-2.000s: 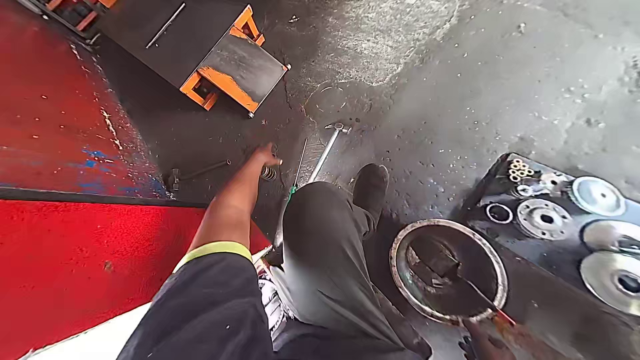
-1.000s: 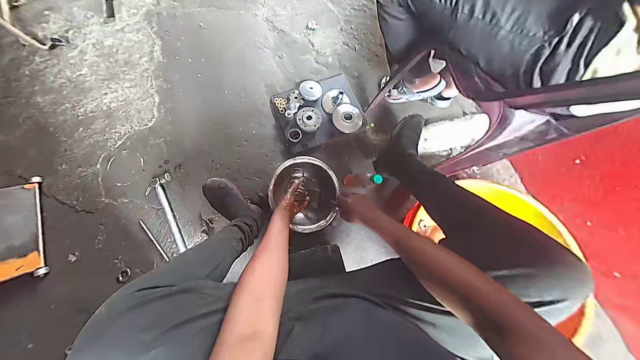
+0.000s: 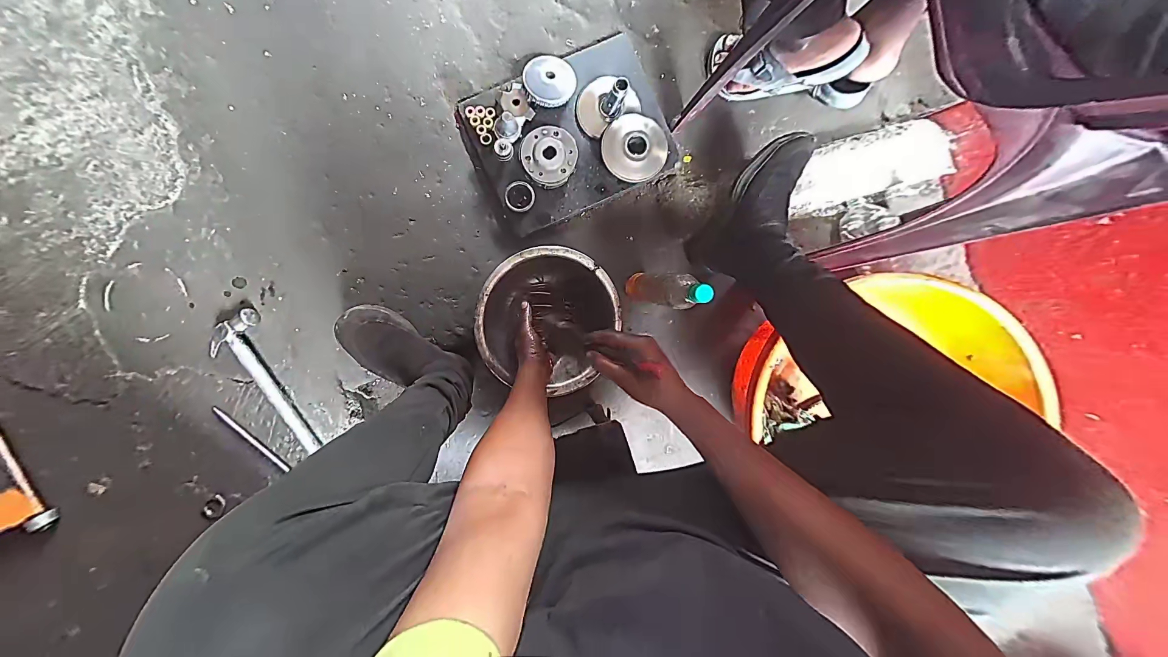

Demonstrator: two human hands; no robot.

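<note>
Between my feet stands a round metal basin point(image 3: 485, 321) with dark liquid in it. My left hand point(image 3: 532, 345) reaches down inside it, fingers pointing away from me; whether it holds a part there cannot be told. My right hand point(image 3: 636, 365) is at the basin's right rim, closed around the handle of a brush-like tool whose dark head point(image 3: 568, 338) is inside the basin beside my left hand. A plastic bottle point(image 3: 671, 289) with a green cap lies to the right of the basin. Beyond it, a dark board point(image 3: 584, 203) carries metal discs, a flanged hub point(image 3: 548, 156) and several small brass-coloured rings point(image 3: 480, 119).
A hammer point(image 3: 269, 383), a metal rod point(image 3: 251, 440) and a small ring point(image 3: 213, 506) lie on the floor at left. At right, a yellow and orange tub point(image 3: 1031, 356) holds rags near my leg. Another person's sandalled foot point(image 3: 785, 73) is at the top right.
My left hand, over the floor at left two seconds ago, has gone into the basin. My right hand stays near the basin's rim. The view has swung strongly to the right.
</note>
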